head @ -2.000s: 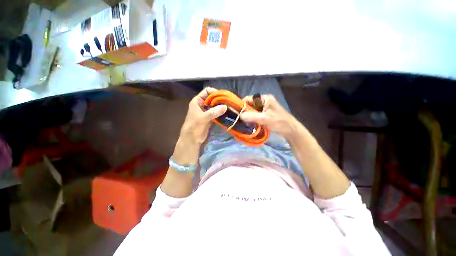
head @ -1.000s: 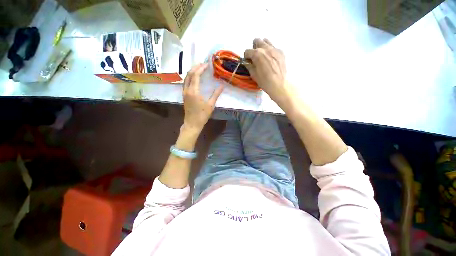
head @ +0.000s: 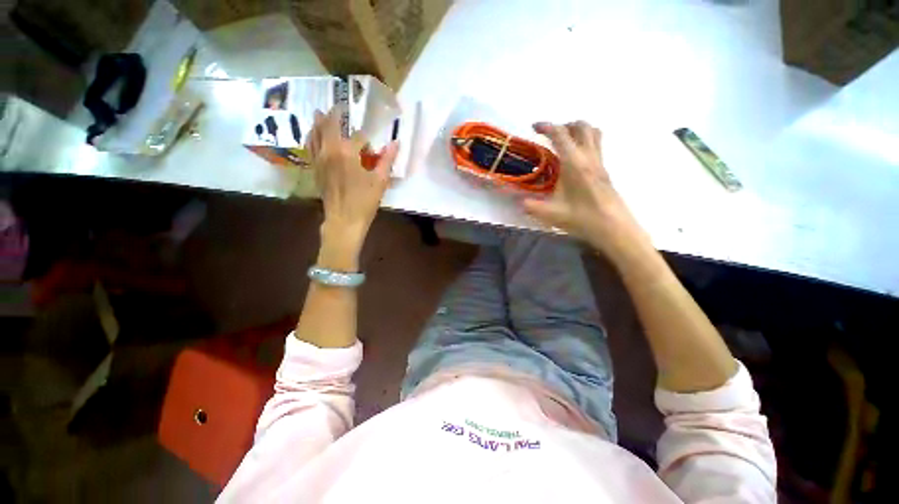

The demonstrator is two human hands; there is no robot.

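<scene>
The coiled orange cord with black ends and a pale tie lies on a clear plastic tray near the table's front edge. My right hand is beside the cord's right end, fingers apart, at or touching the tray's edge; contact is unclear. The printed retail box lies to the left, its right end open. My left hand is over the front of the box, fingers spread on it; whether it grips the box is unclear. A thin cutter-like strip lies to the right.
Brown cartons stand at the back centre and back right. At the left are a black strap, a yellow pen-like item and a clear bag. An orange stool is below left.
My left hand has moved from beside the cord to the retail box. My right hand has let go at the cord's tie and opened beside the coil. The thin strip now shows at right.
</scene>
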